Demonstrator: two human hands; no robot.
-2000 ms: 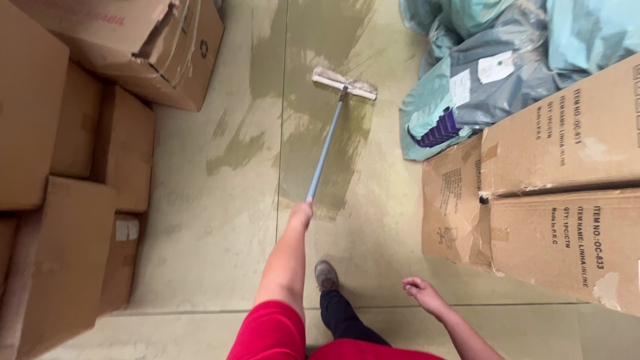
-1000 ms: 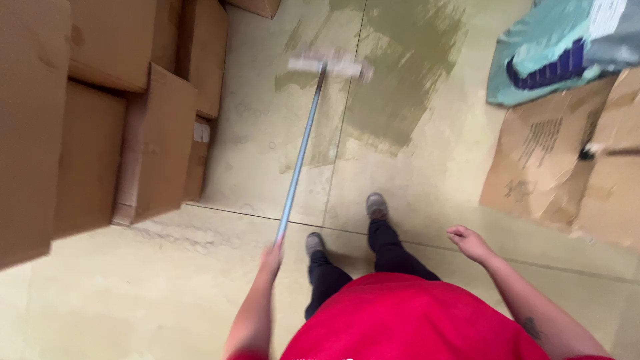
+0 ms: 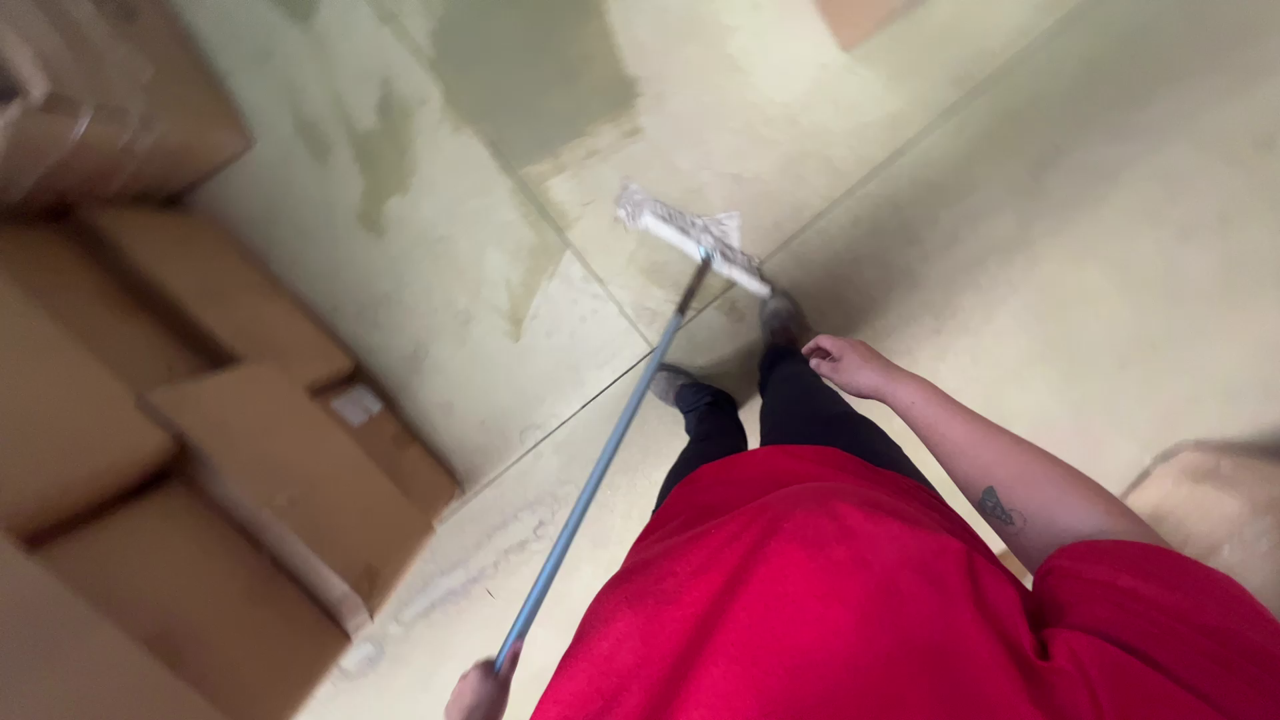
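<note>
My left hand [image 3: 482, 690] is closed around the blue pole of a flat mop [image 3: 590, 490] at the lower edge of the view. The pole slants up and right to the wide white mop head [image 3: 695, 238], which lies on the concrete floor just in front of my right shoe [image 3: 785, 318]. My right hand [image 3: 845, 366] holds nothing; its fingers are loosely curled above my right leg. A dark wet patch [image 3: 535, 75] covers the floor beyond the mop head, and smaller wet streaks [image 3: 380, 155] lie to its left.
Stacked cardboard boxes [image 3: 290, 480] fill the left side, one bearing a white label [image 3: 356, 404]. A blurred carton [image 3: 90, 110] stands at the upper left. A piece of cardboard [image 3: 862, 18] shows at the top edge, and a brown object [image 3: 1215, 505] at the right edge. Joint lines cross the floor.
The mop head has come back from the wet floor to near my feet, and my left hand has drawn the pole back. The view has turned strongly; the plastic-wrapped bags are out of sight.
</note>
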